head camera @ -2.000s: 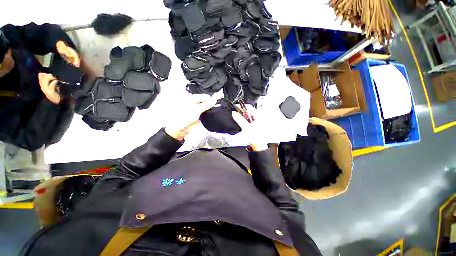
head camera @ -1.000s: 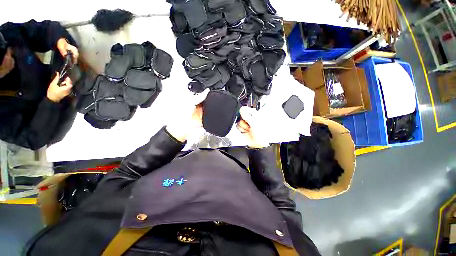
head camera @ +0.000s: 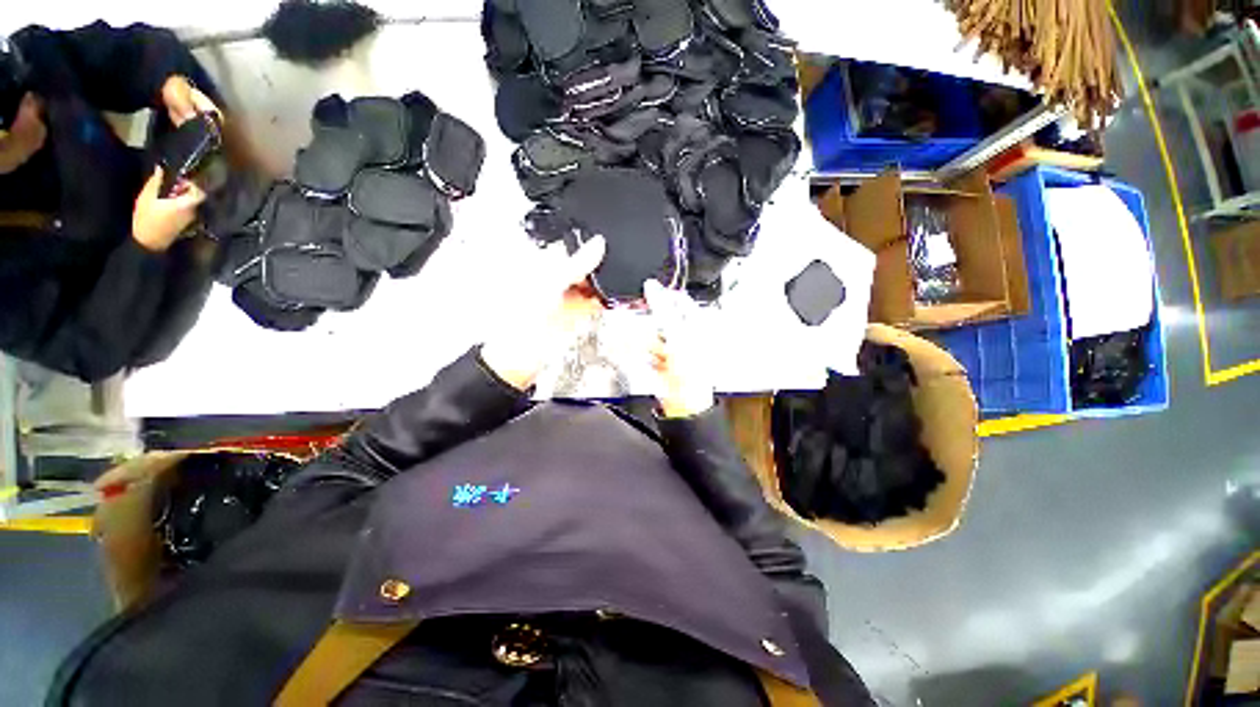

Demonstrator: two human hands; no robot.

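A black rounded pouch (head camera: 625, 228) with a pale line along its right edge is held up at the near end of the large black pouch pile (head camera: 650, 83). My left hand (head camera: 550, 311) grips its lower left edge, with the thumb on its front. My right hand (head camera: 674, 345) is at its lower right edge, fingertips touching it; its fingers are pale and blurred. A small reddish thing shows between the hands, too unclear to name. A single dark rounded piece (head camera: 815, 292) lies flat on the white table at right.
A coworker at left holds a black piece (head camera: 189, 149) beside a smaller pouch pile (head camera: 346, 207). A round carton of black pieces (head camera: 953, 456), an open carton (head camera: 884, 263) and blue crates (head camera: 995, 362) stand at right. A left carton (head camera: 125, 553) stands below the table.
The held pouch has moved up and away from me, towards the large pile, and my hands are now at its lower edge. The view has shifted slightly.
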